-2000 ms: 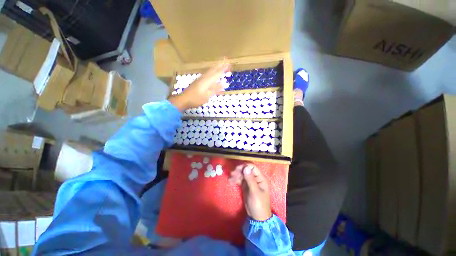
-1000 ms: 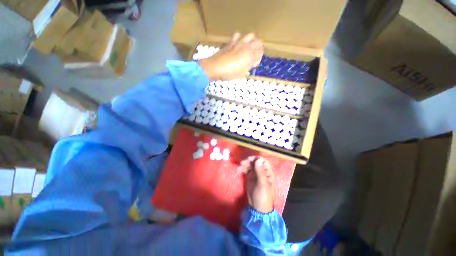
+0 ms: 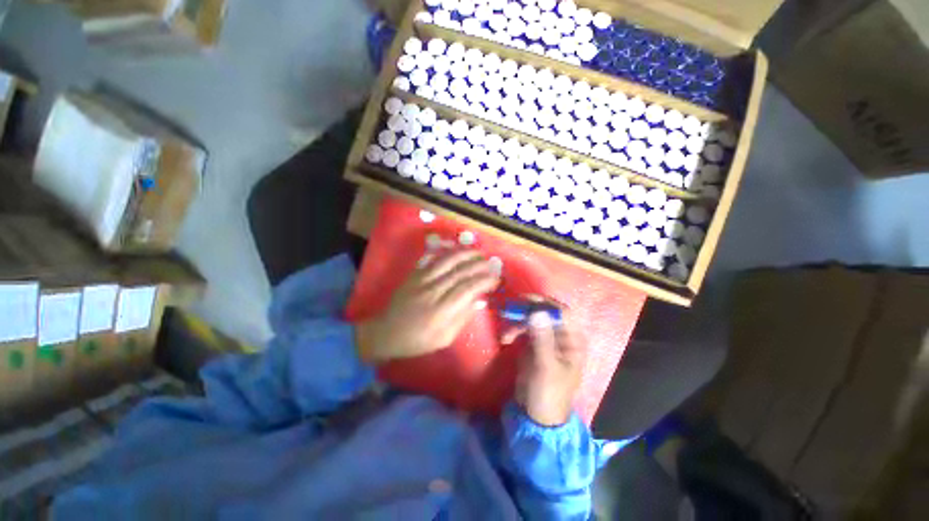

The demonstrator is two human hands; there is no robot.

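My right hand [image 3: 550, 368] grips a dark blue electrolytic capacitor [image 3: 525, 309] above the red mat [image 3: 458, 368]. A pale spot shows by its thumb; I cannot tell if it is a pad. My left hand [image 3: 433, 307] is palm down over the mat, fingertips beside loose white pads [image 3: 467, 238]; some pads are hidden, and I cannot tell if it holds one. The divided carton [image 3: 530, 242] lies beyond the mat. Its near and middle rows show capacitors with white pads [image 3: 550, 193]. The far row is white-topped at left and dark blue [image 3: 657, 63] at right.
Cardboard dividers [image 3: 570, 155] separate the carton's rows. A large carton [image 3: 866, 92] stands at the upper right and a brown one [image 3: 805, 377] at the right. Cartons with white labels [image 3: 87, 310] are at the left, below an open white-and-brown box [image 3: 97, 168]. Grey floor shows between.
My left hand has come back from the carton's far row to the mat. A blue capacitor is now in my right hand. The view has shifted and tilted, placing the carton higher.
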